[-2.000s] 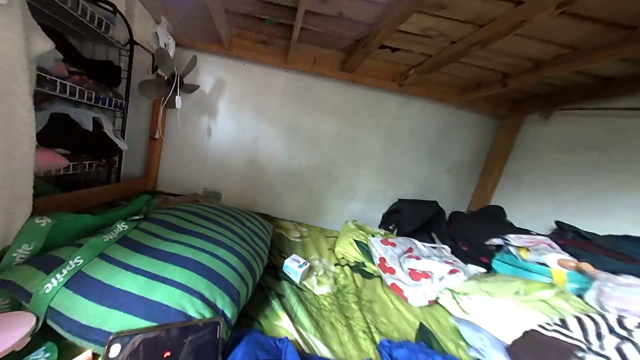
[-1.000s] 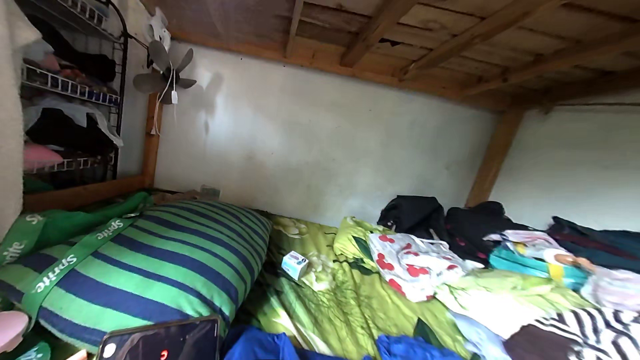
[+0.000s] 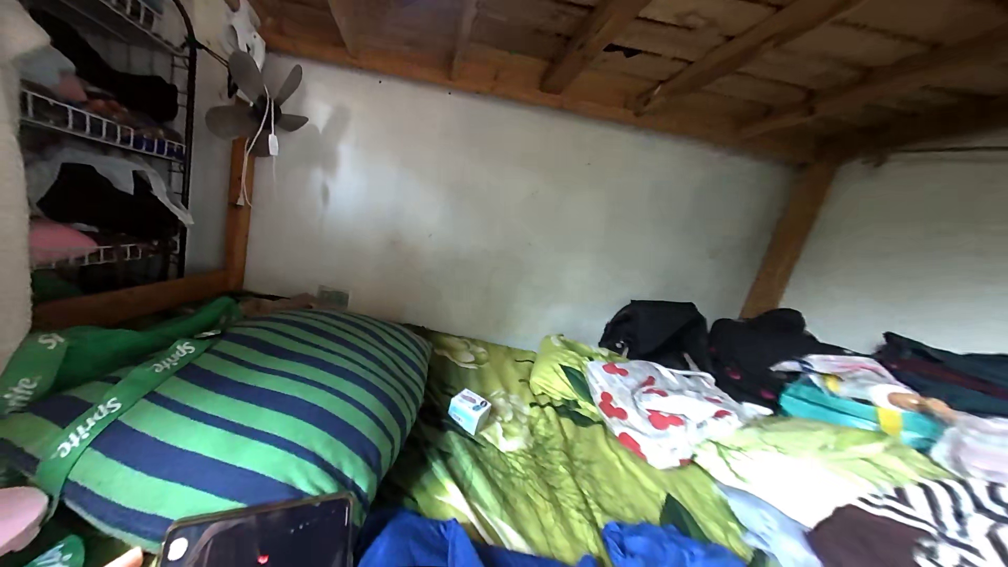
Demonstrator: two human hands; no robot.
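Note:
A fingertip, apparently of my left hand (image 3: 126, 557), shows at the bottom edge, just left of a smartphone (image 3: 260, 535). The rest of that hand is out of view, so its grip cannot be made out. The phone is tilted, with a dark screen and a small red mark on it. Behind it lies a green and navy striped pillow (image 3: 260, 409) with a green Sprite lanyard strap (image 3: 118, 409) across it. Blue cloth (image 3: 425, 539) lies right of the phone. My right hand is not in view.
A small white and blue box (image 3: 469, 411) rests on the green floral bedsheet (image 3: 551, 488). Clothes, a cherry-red and white patterned cloth (image 3: 654, 409) and a teal item (image 3: 858, 413) lie at right. A fan (image 3: 256, 118) and wire shelves (image 3: 102, 126) stand left, beneath low wooden beams (image 3: 598, 47).

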